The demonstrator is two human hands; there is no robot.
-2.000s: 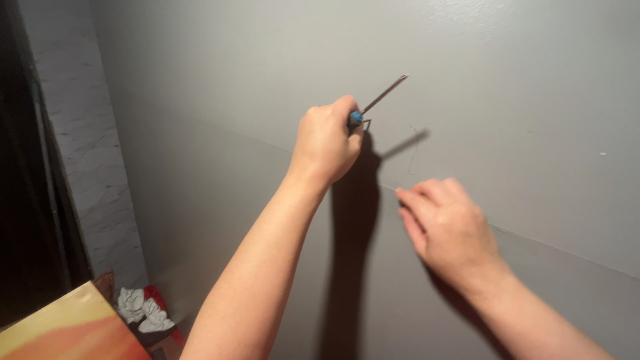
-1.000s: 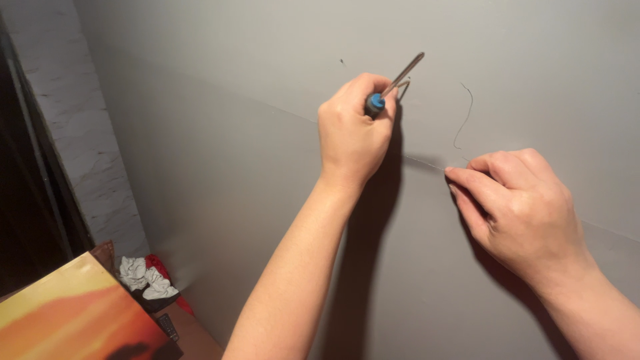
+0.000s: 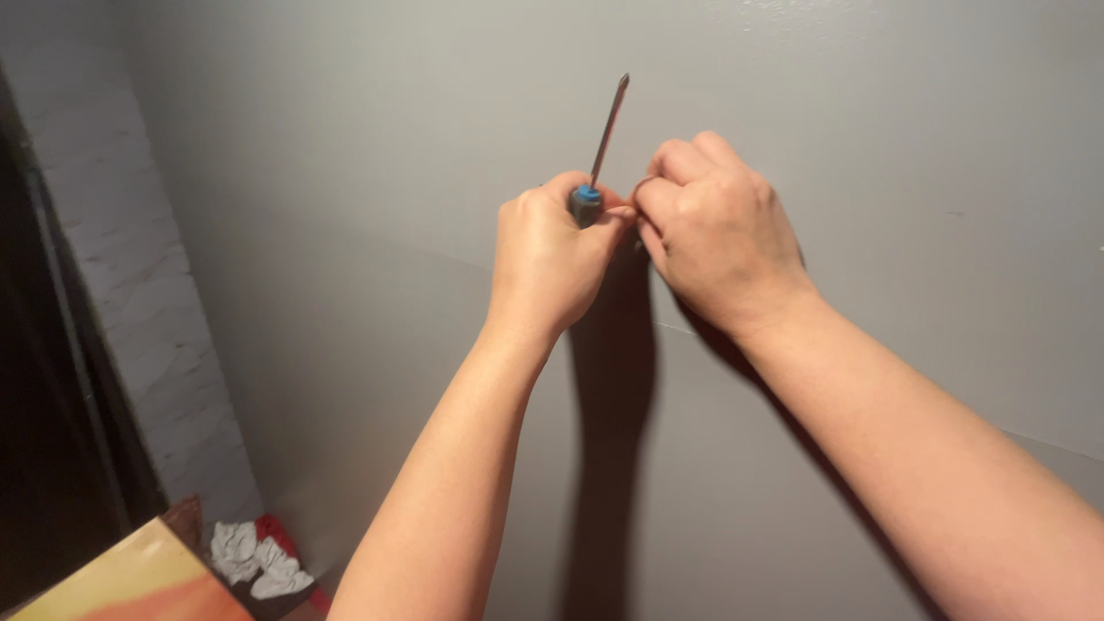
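Note:
My left hand (image 3: 552, 250) is closed around the dark handle of a screwdriver (image 3: 609, 134) with a blue collar, whose metal shaft points up and slightly right. Thumb and forefinger of that hand meet the fingertips of my right hand (image 3: 711, 228) at the middle of the view. My right hand's fingers are curled and pinched together; whatever lies between the fingertips is hidden. Both hands are in front of a smooth grey wall (image 3: 906, 276) with a thin seam across it, and their shadows fall on it.
A picture panel in yellow and orange (image 3: 147, 578) stands at the bottom left. Beside it lie crumpled white paper (image 3: 259, 556) and something red (image 3: 276, 532). A marble-patterned strip (image 3: 164, 285) borders the wall on the left, next to a dark opening.
My hands were apart and now meet at the fingertips. The screwdriver points more steeply upward than before. A thin dark thread-like line seen near my right hand earlier is no longer visible.

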